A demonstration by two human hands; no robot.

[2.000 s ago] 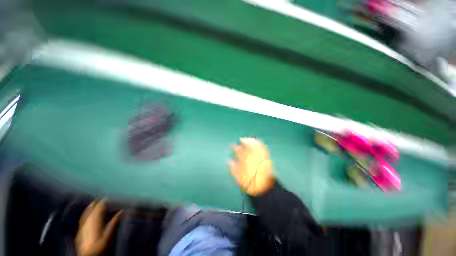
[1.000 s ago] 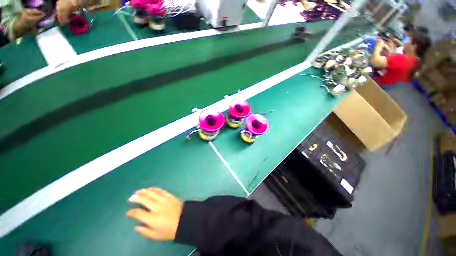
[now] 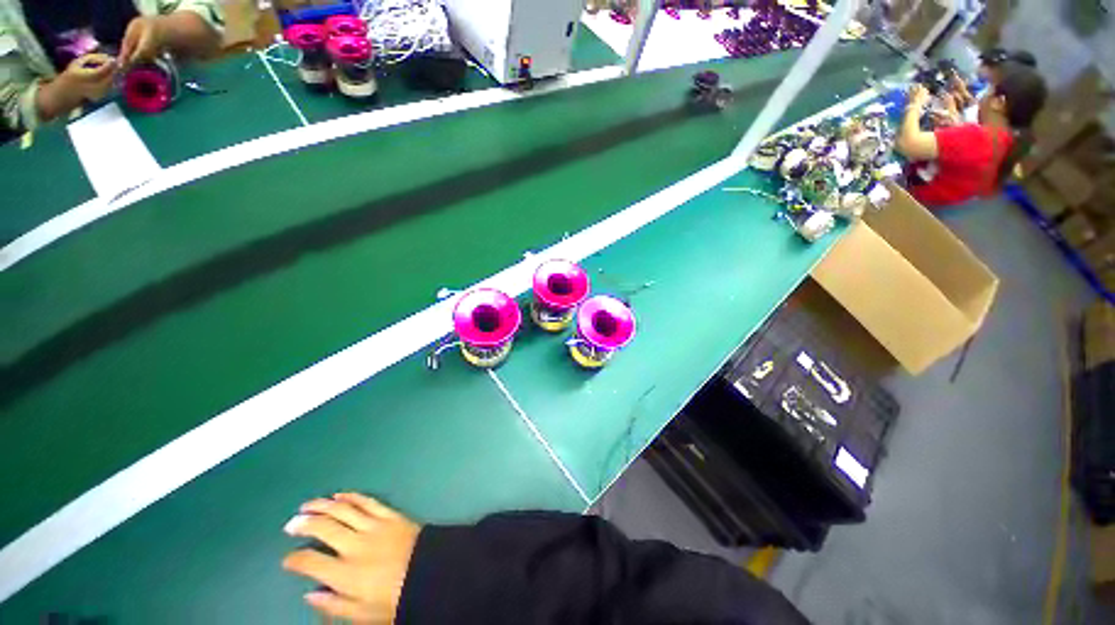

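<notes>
Three heater core units with glossy magenta flared mouths and dark central holes stand upright on the green bench: one at left (image 3: 487, 320), one at the back (image 3: 560, 288), one at right (image 3: 604, 325). Thin lead wires trail from them. My right hand (image 3: 355, 556), in a black sleeve, lies palm down on the bench at the lower left of the view, fingers apart, holding nothing. It is in front of the units and does not touch them. My left hand is not in view.
A green conveyor (image 3: 306, 220) runs behind a white strip. Across it, a person's hands (image 3: 122, 55) hold a pink-mouthed unit. A pile of parts (image 3: 831, 171) lies at the bench's far end. An open carton (image 3: 899, 287) and black crates (image 3: 801, 409) stand right. A person in red sits beyond.
My right hand has shifted slightly left and down in the picture. The view has shifted a little, and the three units appear further left and lower. A dark object on the conveyor appears further left.
</notes>
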